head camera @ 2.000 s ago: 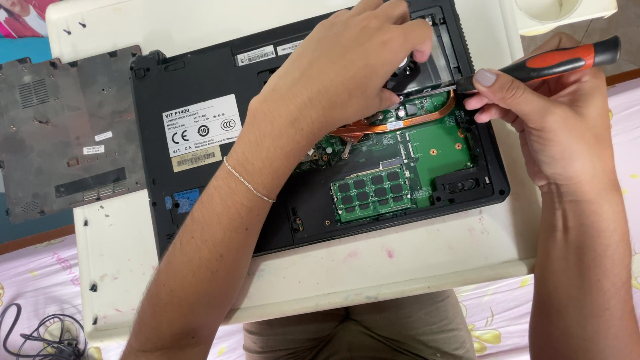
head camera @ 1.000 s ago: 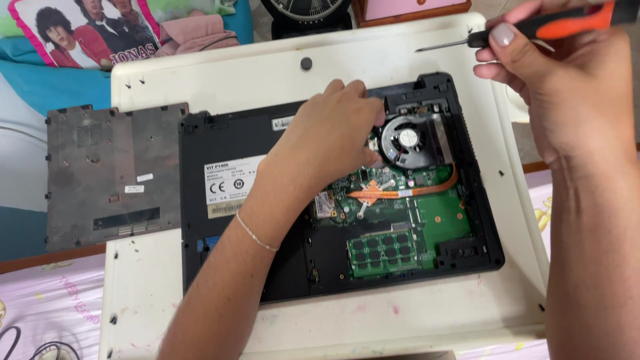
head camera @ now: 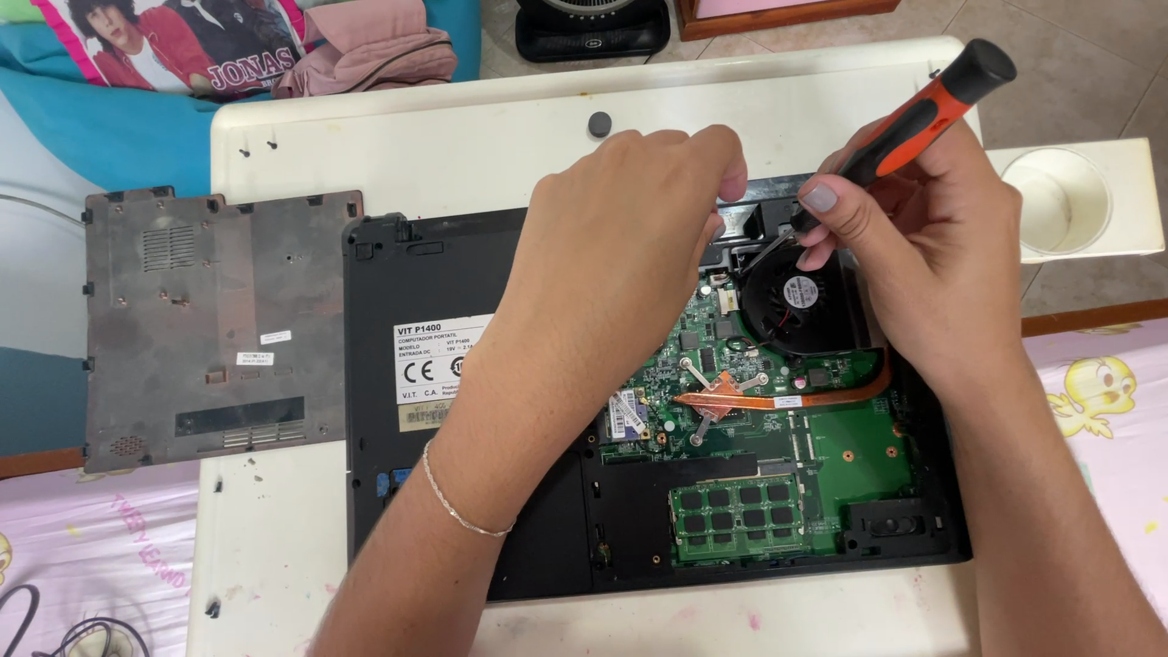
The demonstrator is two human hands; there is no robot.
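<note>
An opened laptop (head camera: 630, 570) lies underside up, its green circuit board, copper heat pipe (head camera: 803, 400) and memory module (head camera: 737, 516) exposed. My right hand (head camera: 922, 228) holds a red and black screwdriver (head camera: 912, 123), tilted, its tip down by the upper left edge of the black cooling fan (head camera: 794, 315). My left hand (head camera: 630, 246) is raised over the laptop, left of the fan, with its fingers bent near the top edge of the case. Its fingertips are mostly hidden, so whether it holds something cannot be told.
The laptop's bottom cover (head camera: 274, 310) lies to the left, partly over the white table (head camera: 401, 137). Small screws (head camera: 272, 146) stand at the table's upper left and left edge. A round dark piece (head camera: 599, 124) sits behind the laptop. A cup holder (head camera: 1054, 201) juts out at the right.
The screwdriver, held up away from the laptop one second ago, has come down to the fan. My left hand has moved off the fan's left side towards the top edge of the case.
</note>
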